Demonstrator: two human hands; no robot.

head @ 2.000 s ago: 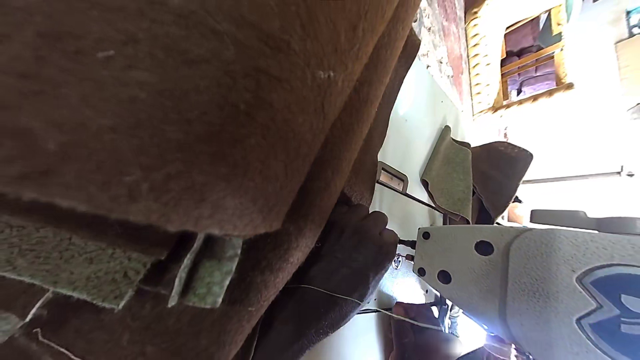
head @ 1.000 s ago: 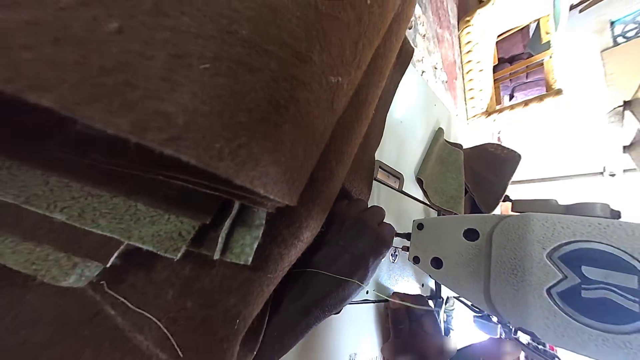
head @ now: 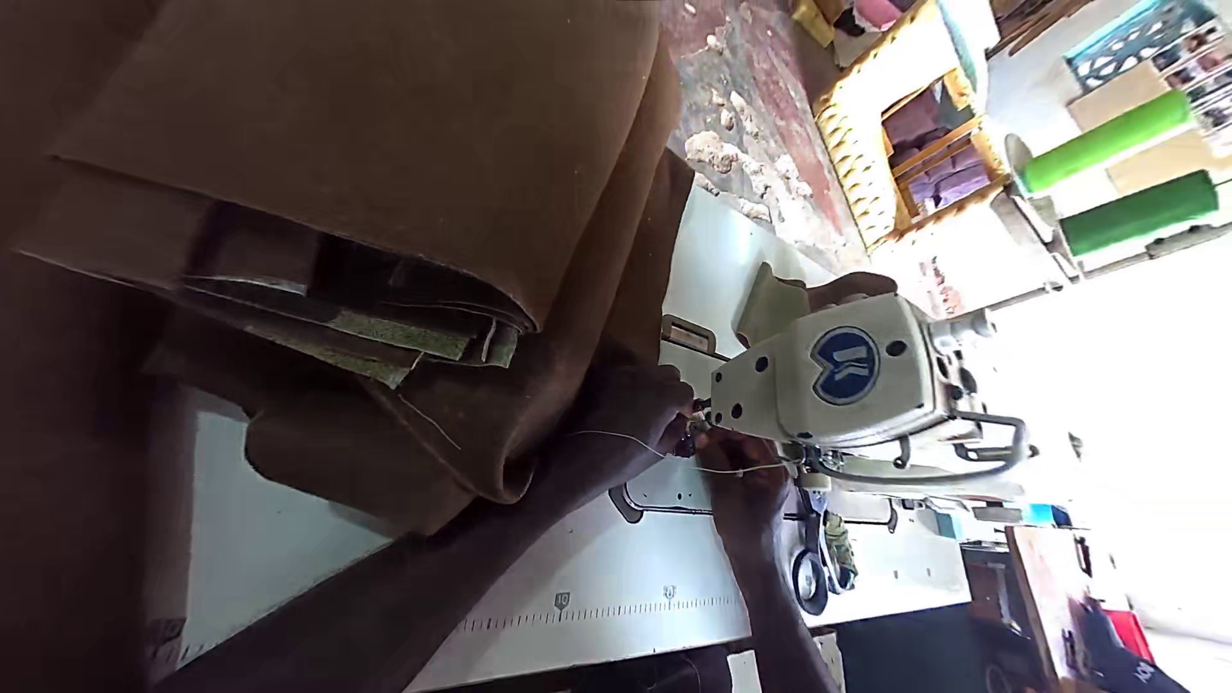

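My left hand [head: 645,399] lies with bent fingers against the brown fabric [head: 568,385], just left of the needle area of a sewing machine [head: 828,371]. Beyond it, my right hand [head: 741,472] has its fingers curled below the machine head, close to my left fingertips. A pale thread [head: 635,441] runs over my left wrist and across my right hand. What either hand's fingertips hold is hidden by shadow and by the hands. The thick fabric is folded in layers, and greenish strips [head: 414,337] show at its edge.
A pair of scissors [head: 810,577] lies right of my right forearm on the white table [head: 597,568], whose front edge bears a ruler scale. Behind the machine head lie green and brown fabric pieces [head: 770,303]. Yellow-framed furniture [head: 857,144] and green rolls [head: 1107,144] stand farther back.
The view has shifted and widened, now showing both forearms, the scissors and more of the machine. Both hands stay close to the needle area.
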